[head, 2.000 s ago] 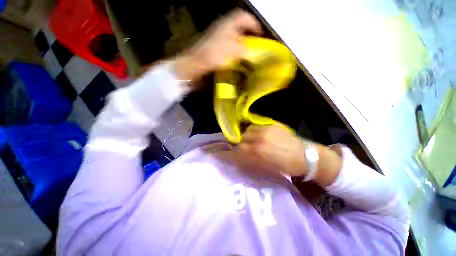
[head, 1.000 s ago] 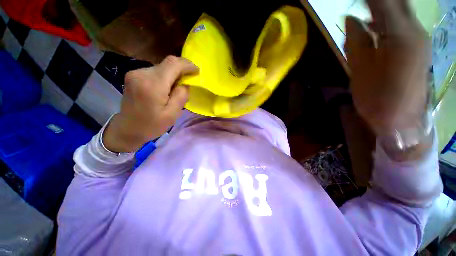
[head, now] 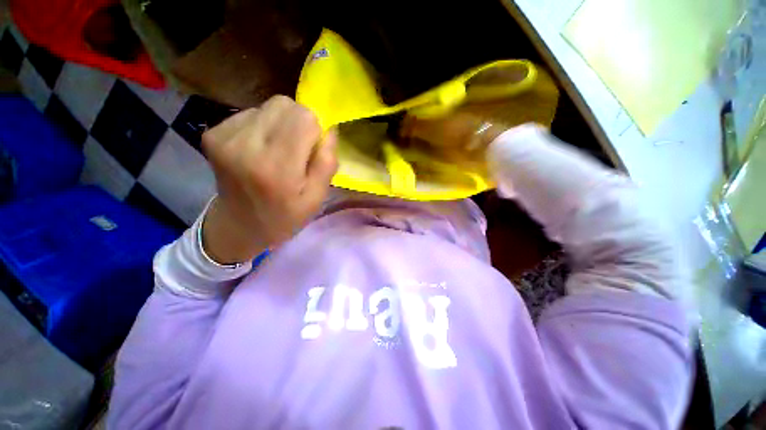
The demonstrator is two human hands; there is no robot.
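A bright yellow carrier bag (head: pixel 340 80) hangs open above my lap, below the table edge, with its mouth facing up. My left hand (head: pixel 273 164) is closed on the left part of its rim. My right hand (head: pixel 445 134) reaches into the bag from the right. It is blurred and partly hidden by the bag, so its fingers and anything in them cannot be made out.
The white tabletop (head: pixel 579 59) runs down the right side, with a pale yellow sheet (head: pixel 642 50) and a dark narrow strip (head: pixel 728 134) on it. Blue containers (head: pixel 80 243) stand at left on the checkered floor (head: pixel 109 109). A red stool (head: pixel 67 29) is at upper left.
The bag was first handled by both hands, then held open by my left hand while my right hand was over the table. Now my right hand has come back and is inside the bag.
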